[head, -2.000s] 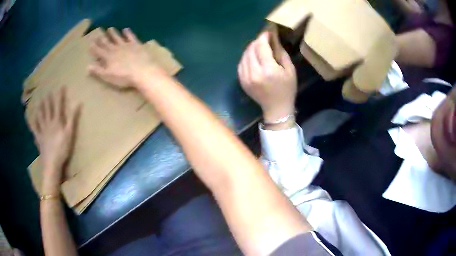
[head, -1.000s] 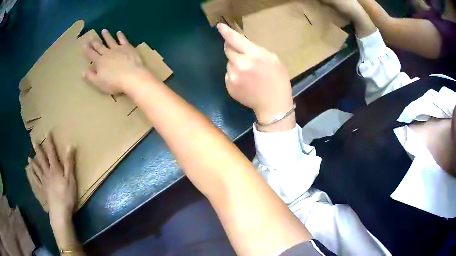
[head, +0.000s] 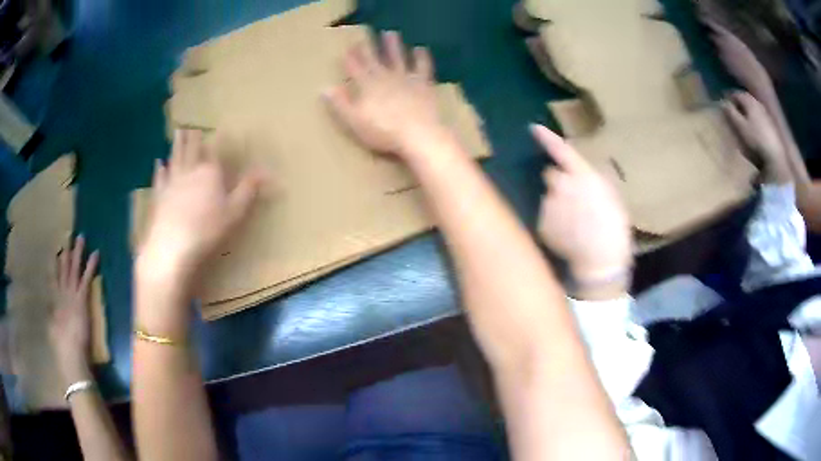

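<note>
A flat brown box blank (head: 297,153) with notched edges lies on the bench in front of me, on at least one more blank whose edge shows along the near side. My left hand (head: 193,203) is flat on its left part, fingers apart, slightly blurred. My right hand (head: 383,99) is flat on its upper right part, fingers spread. Neither hand grips anything. Short dark slots show near the blank's right and lower left parts.
The dark-green bench (head: 369,284) has its near edge below the blank. At right, a neighbour's hands are at another blank (head: 662,162). At far left, another person's hand with a silver bangle (head: 76,311) rests on a blank (head: 36,270).
The view has swung left, so my blank appears further right and the left neighbour shows. My left hand is higher on the blank. The right neighbour's cardboard now lies flatter.
</note>
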